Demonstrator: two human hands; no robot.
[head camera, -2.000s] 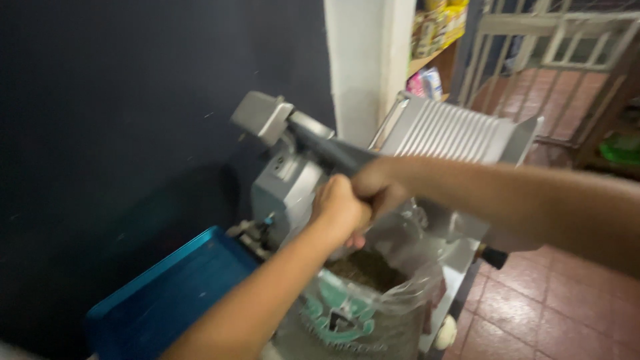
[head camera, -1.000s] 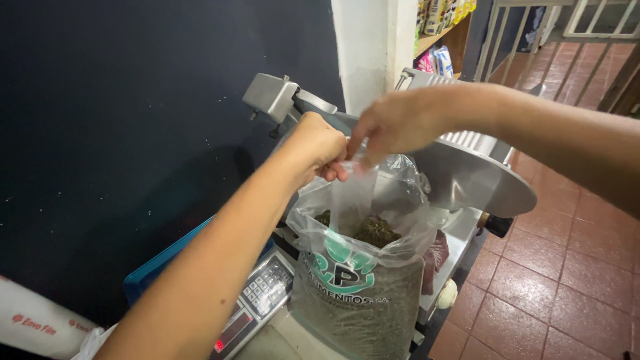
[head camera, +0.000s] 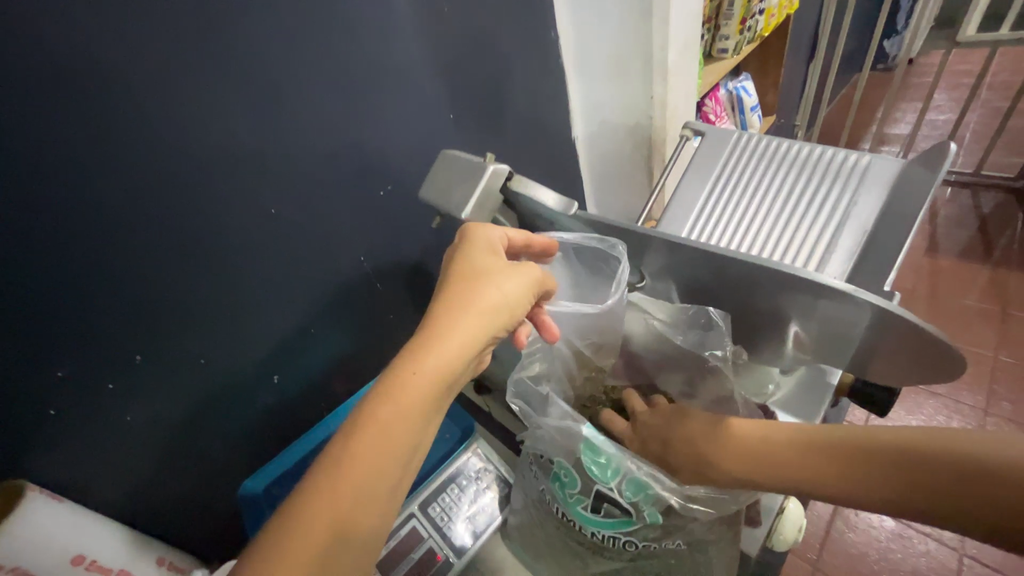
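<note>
My left hand (head camera: 500, 288) pinches the rim of a small clear plastic bag (head camera: 588, 320), whose mouth is spread wide. Below it stands a large clear plastic bag (head camera: 624, 512) with green and black print, holding dark greenish-brown loose material (head camera: 596, 392). My right hand (head camera: 664, 432) reaches into the large bag's mouth, its fingertips in the loose material; whether it grasps any cannot be told. The small bag hangs partly inside the large bag's mouth, left of my right hand.
Behind the bags stands a metal meat slicer (head camera: 768, 320). A digital scale (head camera: 460, 512) and a blue tray (head camera: 320, 464) sit to the left, with a roll of plastic film (head camera: 88, 536) at lower left. A dark wall (head camera: 240, 200) bounds the left side. Packages fill a shelf (head camera: 740, 60) behind.
My right hand has moved down from beside my left hand into the large bag. The small bag's mouth now stands wide in my left hand.
</note>
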